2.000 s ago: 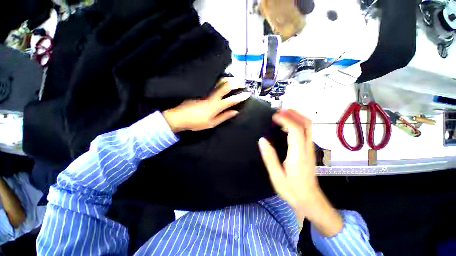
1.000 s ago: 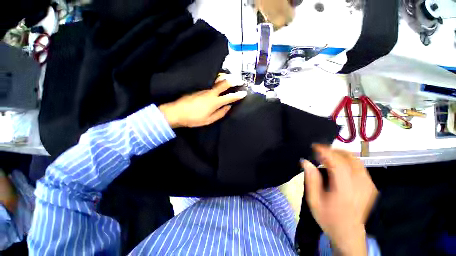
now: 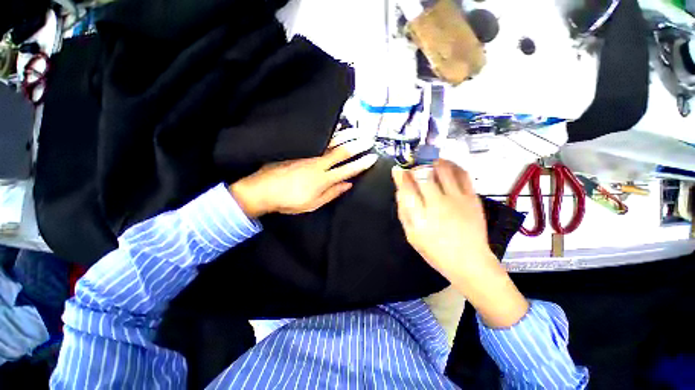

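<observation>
A large black cloth (image 3: 343, 251) lies over the table and my lap, with its upper edge under the needle area of the white sewing machine head (image 3: 526, 84). My left hand (image 3: 305, 181) lies flat on the cloth, left of the presser foot (image 3: 400, 152), fingers spread and pointing at it. My right hand (image 3: 446, 217) is on the cloth just right of the foot, its fingertips bent down at the cloth's edge. Whether the right fingers pinch the edge is hard to tell.
Red-handled scissors (image 3: 547, 199) lie right of the cloth, with small snips (image 3: 603, 195) beside them. A brown pad (image 3: 448, 42) is on the machine head. A black cloth piece (image 3: 616, 84) hangs at its right. Another red-handled pair (image 3: 34, 78) is at the far left.
My right hand first moved down and right as the cloth's right part spread out, then came back up beside the presser foot. My left hand has stayed nearly in place.
</observation>
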